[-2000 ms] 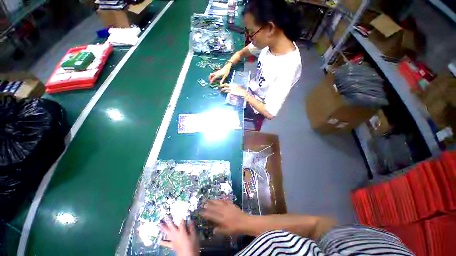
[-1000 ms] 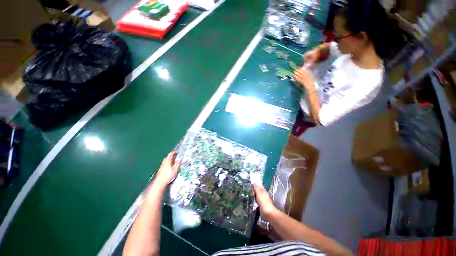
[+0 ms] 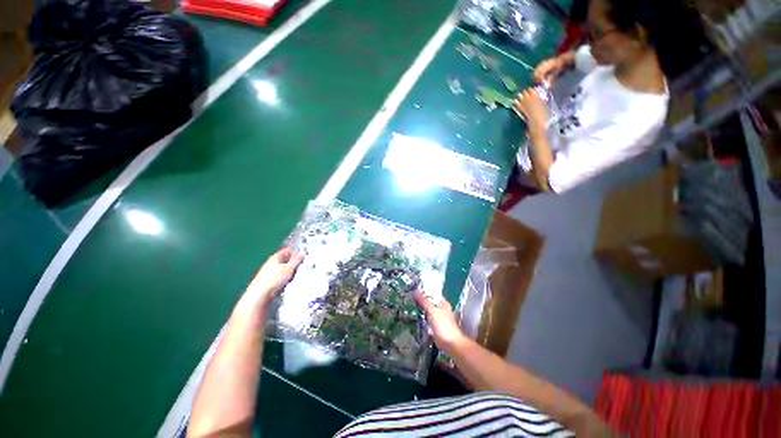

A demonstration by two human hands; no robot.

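Note:
A clear plastic tray (image 3: 437,245) heaped with small green circuit boards (image 3: 368,295) lies in front of me at the bench's near edge, set at a slant. My left hand (image 3: 278,272) grips its left rim. My right hand (image 3: 438,318) grips its right side, fingers at the edge of the heap. Glare whitens the tray's left part. Whether the tray is lifted or rests on the bench, I cannot tell.
A glaring label sheet (image 3: 469,174) lies beyond the tray. A person (image 3: 599,120) works at the upper right beside loose boards (image 3: 495,98). An open cardboard box (image 3: 524,248) stands right of the bench. A black plastic bag (image 3: 107,90) is at upper left. Red stacked sheets (image 3: 685,406) stand at lower right.
Two seconds ago my hands were spread on the boards; now they hold the tray's opposite sides. The tray has turned from straight to slanted. Since one second ago it shifted slightly up-left in view.

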